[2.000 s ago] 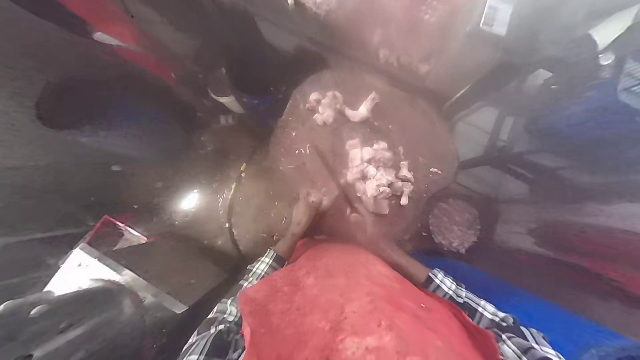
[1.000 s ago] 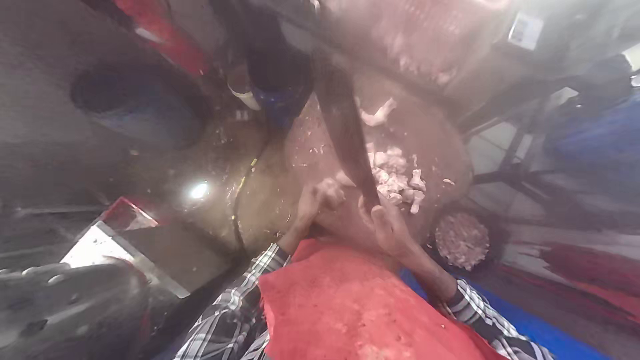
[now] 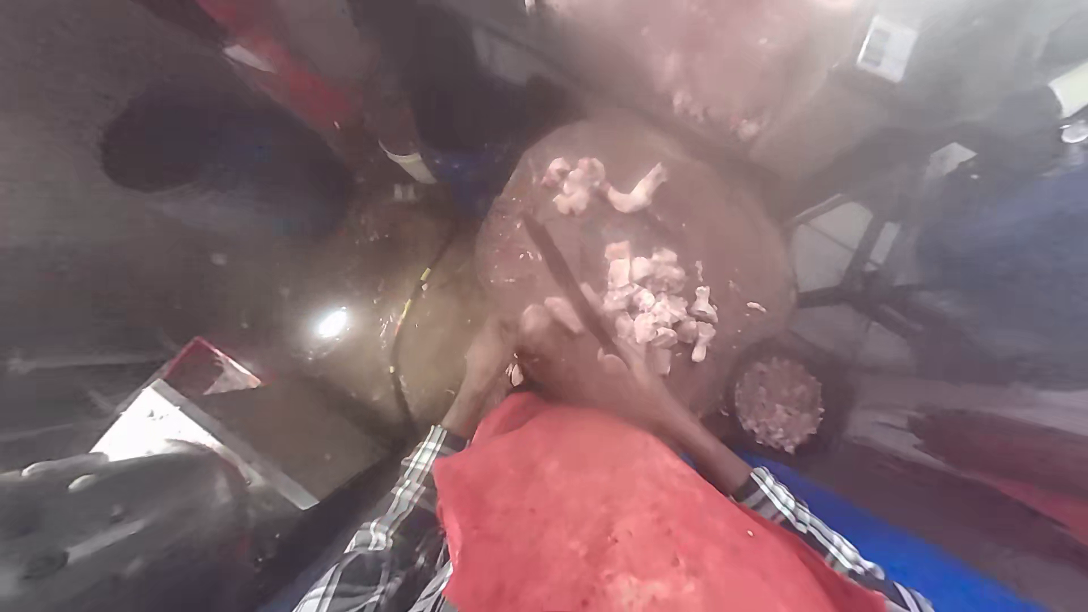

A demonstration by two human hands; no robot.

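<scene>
A round chopping block [image 3: 510, 246] stands in front of my red apron. My right hand [image 3: 629, 361] is shut on the handle of a large knife [image 3: 561, 268], whose dark blade lies low over the block, pointing away and to the left. My left hand [image 3: 510, 331] is at the block's near left edge, close to pale meat pieces [image 3: 557, 313]; whether it grips one is blurred. Right of the blade is a heap of chopped meat pieces [image 3: 650, 293]. Larger meat pieces [image 3: 578, 183] and a curved piece [image 3: 637, 189] lie toward the far side.
A round container [image 3: 778, 404] full of small meat pieces stands at the block's right. Beyond the block is a large surface with more meat [image 3: 714, 68]. A cable [image 3: 398, 340] crosses the wet floor at left, near a white-edged box [image 3: 161, 425]. A metal frame [image 3: 858, 255] stands at right.
The knife has come down from its raised position one second ago and is now low over the block. My right hand has moved left, nearer my left hand.
</scene>
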